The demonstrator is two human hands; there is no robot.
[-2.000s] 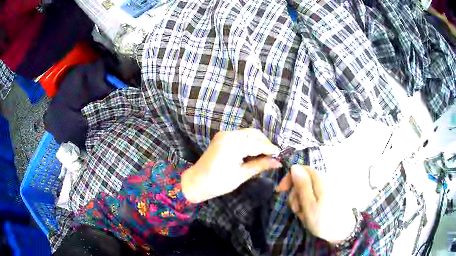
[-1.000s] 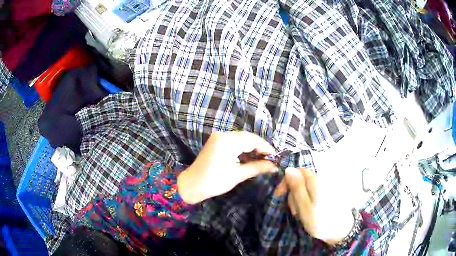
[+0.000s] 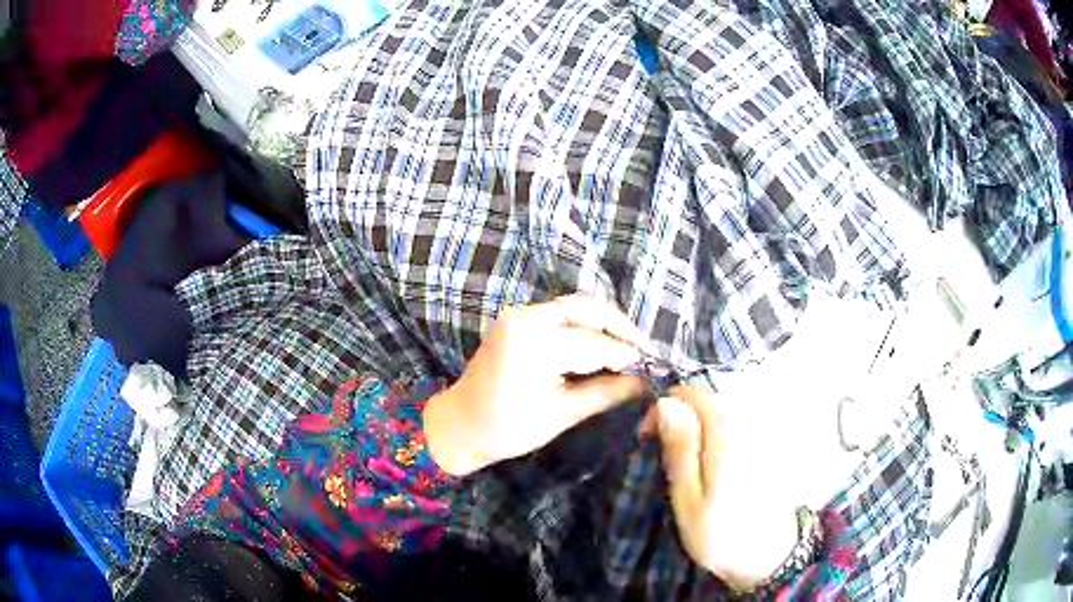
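A large plaid garment in dark brown, white and light blue checks is spread over the table and down over the lap. My left hand pinches its edge between thumb and fingers near the centre. My right hand is close beside it on the right, its fingertips closed on the same edge. The fingertips nearly touch, and the small bit of cloth between them is partly hidden. Darker plaid cloth hangs below my hands.
The white sewing machine is at the right edge. A blue crate at left bears plaid cloth, a dark bundle and a white scrap. A red object lies behind. More plaid cloth is piled at upper right.
My right hand has moved slightly left and turned, its fingertips closer to my left hand. My left hand keeps its pinch on the cloth. The view has shifted slightly.
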